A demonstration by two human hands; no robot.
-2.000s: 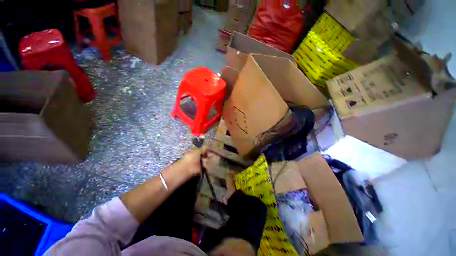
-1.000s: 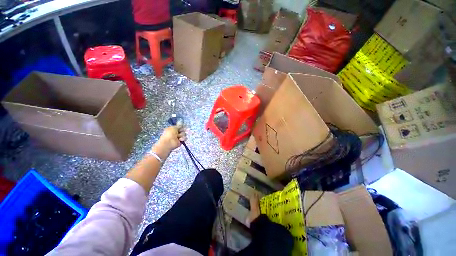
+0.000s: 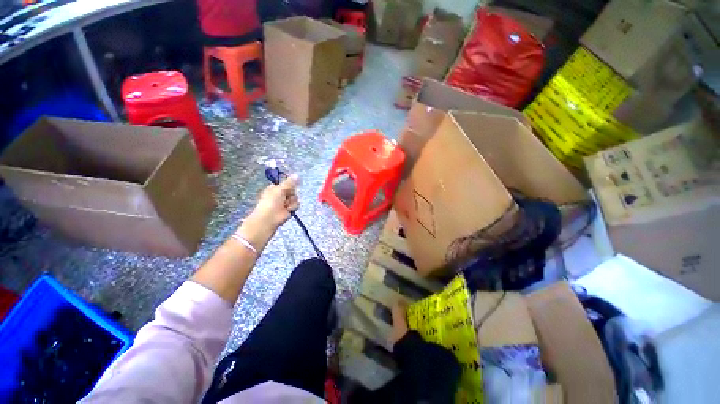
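My left hand [image 3: 279, 199] is held out over the floor, closed around a thin black cable [image 3: 306, 232]. A small dark lump at the cable's end [image 3: 273, 174] sticks out above the fist. The cable runs down to my black-clad left knee [image 3: 312, 284], where it is lost against the dark cloth. A strip of skin [image 3: 399, 320] shows between the pallet and the yellow-sided carton [image 3: 451, 322], beside black cloth. It may be part of my right hand; its fingers and any hold cannot be made out.
A red stool [image 3: 369, 162] stands ahead. A large carton [image 3: 450, 197] with black cables over its edge stands on a wooden pallet [image 3: 379, 296]. A blue tote [image 3: 59, 339] holds dark pieces at lower left. An open carton [image 3: 103, 205] lies left. A person in red sits at the back.
My left hand has swung out forward and left from above the pallet, drawing the cable over the knee, then risen slightly. The view has turned left. The skin strip now shows by the yellow-sided carton.
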